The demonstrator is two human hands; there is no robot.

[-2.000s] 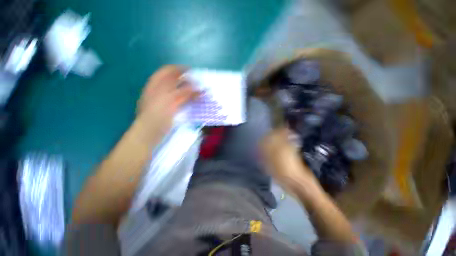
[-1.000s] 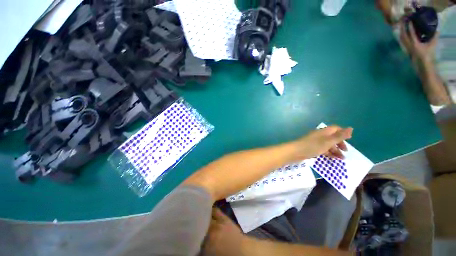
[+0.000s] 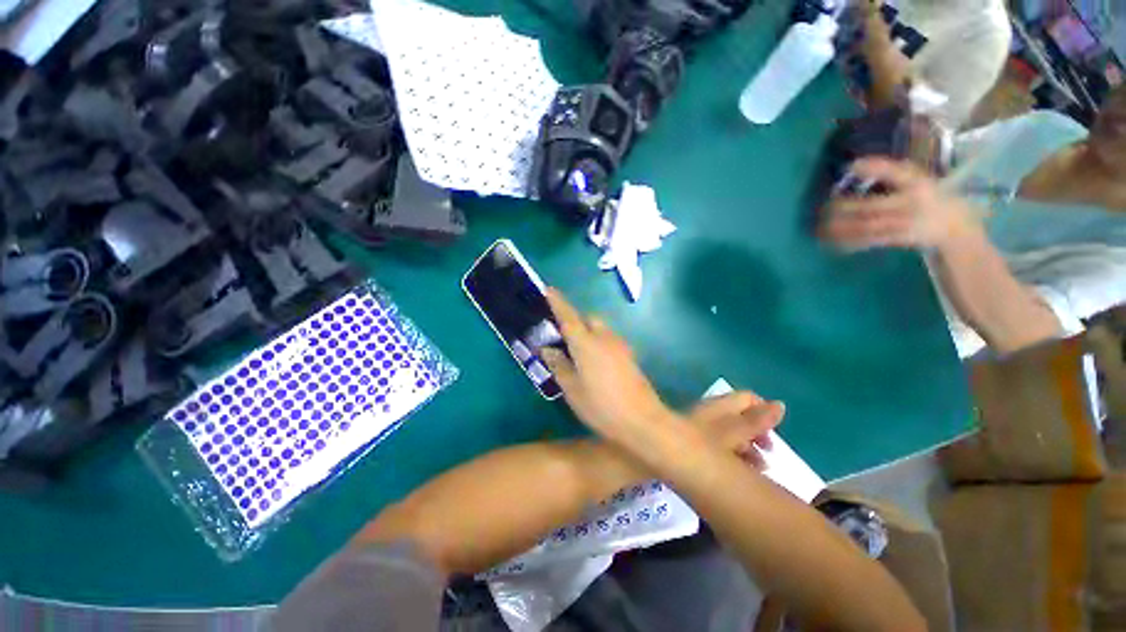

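Observation:
My right hand (image 3: 605, 377) is at the lower right edge of a smartphone (image 3: 504, 299) with a dark screen and pale rim, with fingers at its side and over its lower part. My right forearm crosses over my left forearm. My left hand (image 3: 738, 426) holds a small white sticker sheet (image 3: 790, 469) at the table's front edge; its dots are hidden by my hand and arm. A longer printed label sheet (image 3: 617, 521) lies below my left forearm, partly covered.
A bagged sheet of purple dots (image 3: 303, 414) lies left, with a pile of black brackets (image 3: 185, 185) behind. A spare label sheet (image 3: 463, 105), black cameras (image 3: 580, 148), crumpled paper (image 3: 635, 235) and squeeze bottle (image 3: 790, 68) lie beyond. Another person's blurred hand (image 3: 895, 204) is at right; a carton (image 3: 908, 562) stands lower right.
My right hand has come up from under my left arm and is now over it, at a smartphone that was not in view before. My left hand stays on the sticker sheet.

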